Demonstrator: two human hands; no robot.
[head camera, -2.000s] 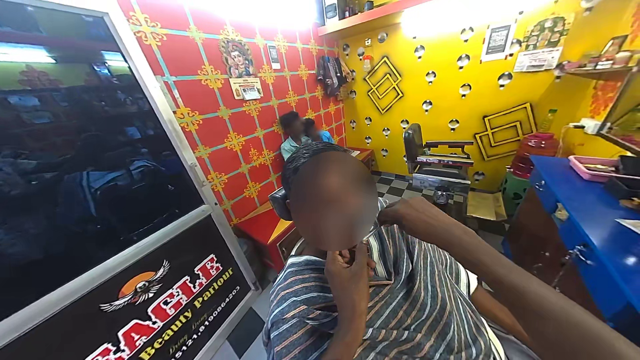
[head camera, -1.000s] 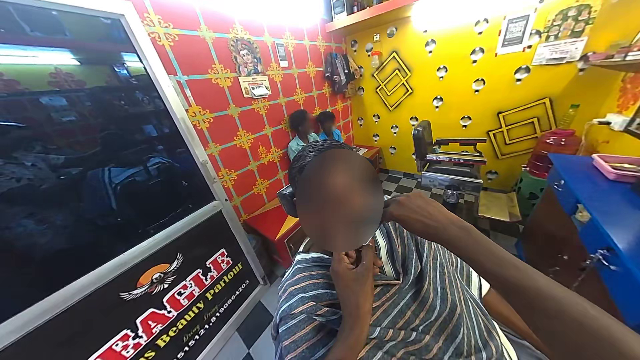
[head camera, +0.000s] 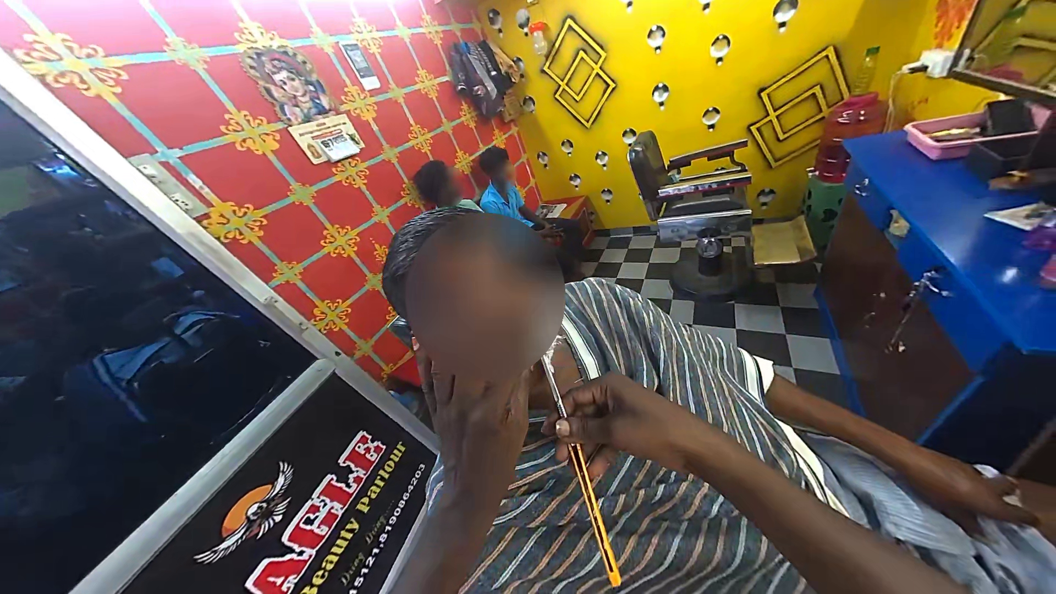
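Observation:
A person in a striped shirt (head camera: 660, 363) leans back in front of me, the face blurred. My left hand (head camera: 483, 412) lies against the lower face and jaw, its fingers spread upward; it holds no tool that I can see. Pinched in the fingers of my right hand (head camera: 606, 421) is a slim tool with an orange and black handle (head camera: 596, 524), probably a straight razor. Its thin metal end points up toward the side of the jaw or neck, where a little white stuff shows. Whether the tip touches the skin is unclear.
A blue counter (head camera: 949, 206) with a pink tray (head camera: 940, 146) stands at the right. A barber chair (head camera: 701, 206) is behind, near two seated people. A glass door (head camera: 165, 289) with a lettered panel runs along the left.
My right hand has moved from beside the face down to the front of the neck and chest, where the orange-handled tool now shows. My left hand has spread over the lower face.

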